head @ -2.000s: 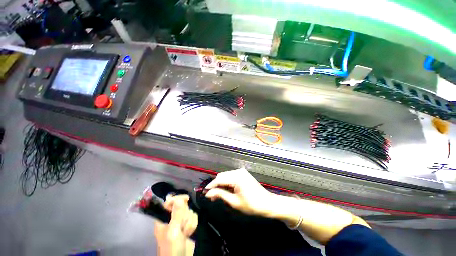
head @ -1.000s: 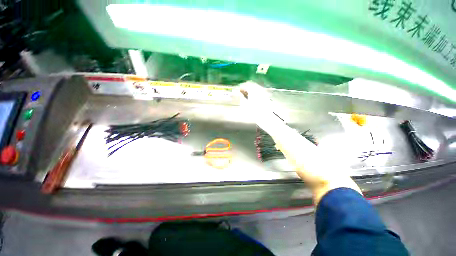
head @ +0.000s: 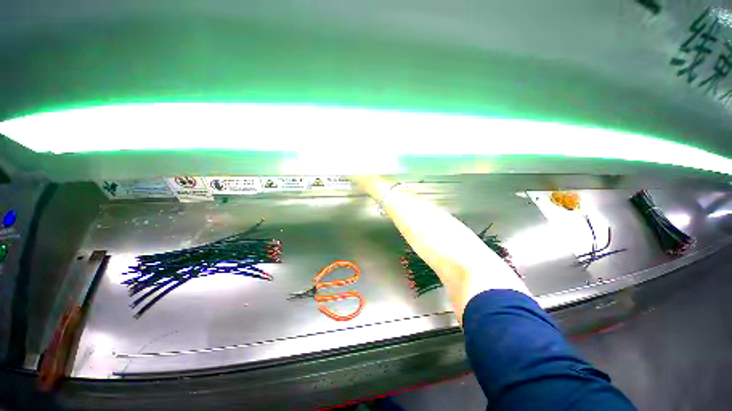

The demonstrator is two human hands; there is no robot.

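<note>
My right forearm reaches forward over the steel table, and my right hand [head: 369, 185] goes in under the lit hood. Only the part near the wrist strap shows; the fingers are hidden, so what they hold cannot be seen. My left hand is out of the picture. A row of black cables with red ends [head: 424, 271] lies partly covered by my right forearm. A loose pile of black cables [head: 201, 261] with red ends lies on the left. Scissors with orange loops [head: 339, 290] lie between them.
The bright hood [head: 361, 132] spans the view above the steel table [head: 385, 301]. A brown-handled tool [head: 60, 345] lies at the left. On the right are an orange-yellow item [head: 565, 200], loose wire pieces [head: 595, 245] and a tied black cable bundle [head: 662, 225].
Two seconds ago both hands were near my lap. My right arm has since reached under the hood, and my left hand has left the view. The camera has moved closer to the hood.
</note>
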